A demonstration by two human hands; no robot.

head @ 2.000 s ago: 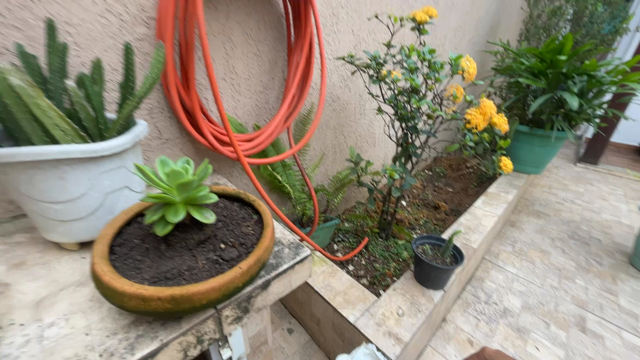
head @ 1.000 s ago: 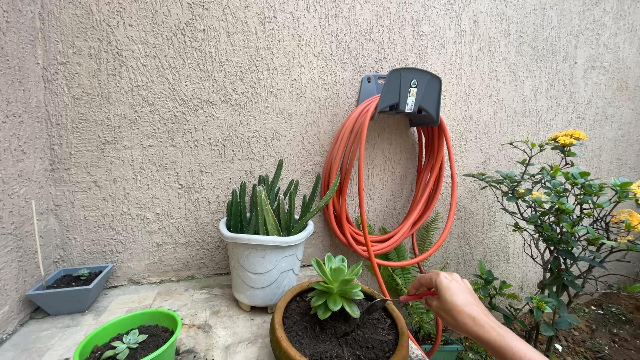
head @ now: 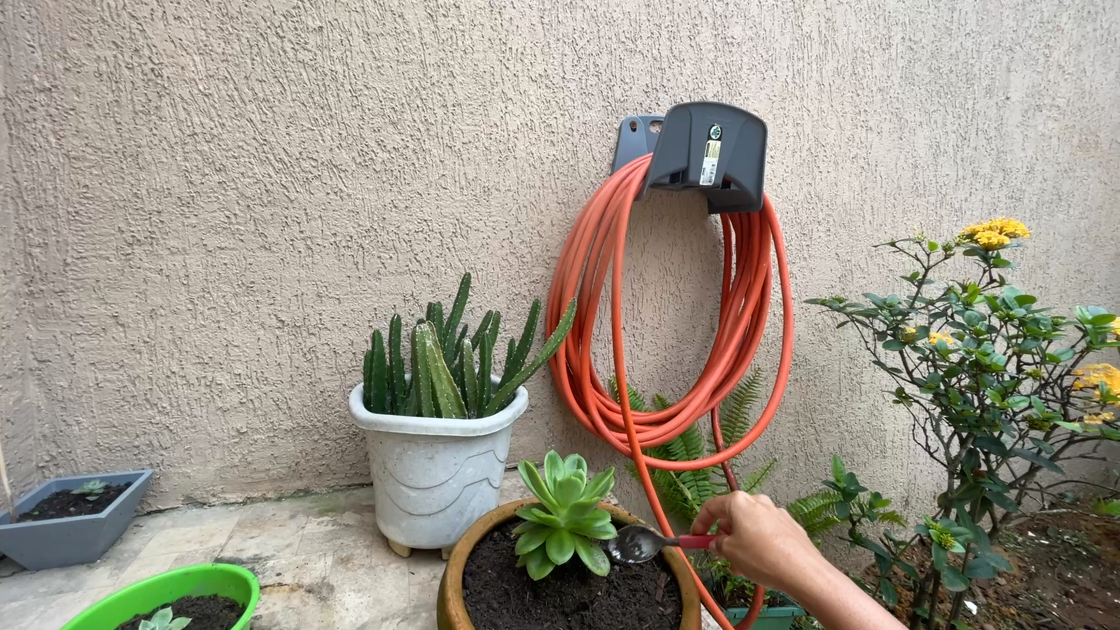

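Observation:
My right hand [head: 754,535] comes in from the lower right, its fingers closed on the red handle of a metal spoon [head: 639,543]. The spoon's bowl lies just right of a green rosette succulent [head: 564,516], over the dark soil [head: 569,604] and close to the plant's lower leaves. The succulent stands in a round brown pot [head: 453,584] at the bottom of the view, whose lower part is cut off. My left hand is not in view.
A white pot [head: 437,472] of upright cactus-like stems stands behind. Coiled orange hose [head: 604,394] hangs from a grey holder [head: 713,157] on the textured wall. A green pot [head: 219,579] and a grey planter [head: 96,525] are at left, a yellow-flowered shrub [head: 971,420] at right.
The view has swung from the garden bed to the wall. My right hand came in with the spoon; the spoon's bowl, low at the soil a second ago, now shows beside the succulent's leaves.

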